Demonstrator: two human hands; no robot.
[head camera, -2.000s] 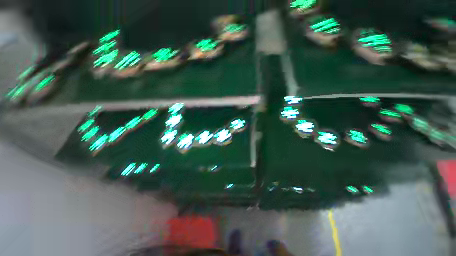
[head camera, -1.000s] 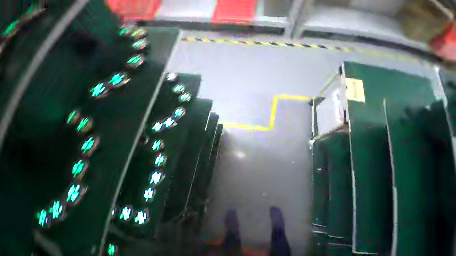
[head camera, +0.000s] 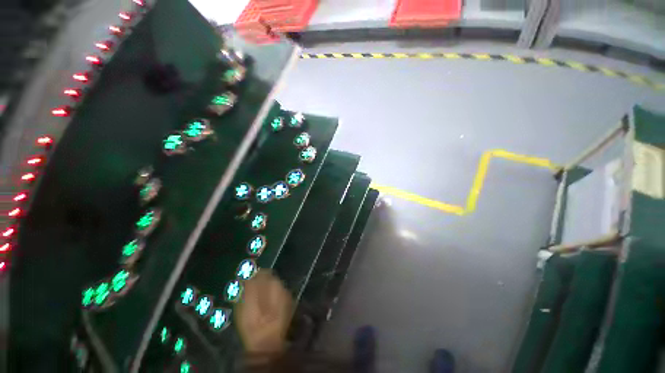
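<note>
Round display units (head camera: 246, 269) with glowing green-white marks lie in curved rows on the lower green-matted rack shelf (head camera: 281, 229). More green-lit units (head camera: 146, 218) lie in a row on the upper shelf (head camera: 179, 193). My left hand (head camera: 264, 313) is blurred at the lower shelf's front edge, just right of the lit units. Its fingers are too blurred to tell if they hold anything. My right hand is not in view.
Red indicator lights (head camera: 44, 140) line the rack's left side. Another green-shelved rack (head camera: 642, 269) with a pale end frame stands right of the grey aisle (head camera: 437, 269). Yellow line (head camera: 477, 182) and black-yellow tape (head camera: 437, 57) mark the floor. Red crates (head camera: 426, 11) are at the back.
My left hand has come into view at the lower shelf. The view has shifted left, so the shelves and aisle sit further right, and the red lights now show.
</note>
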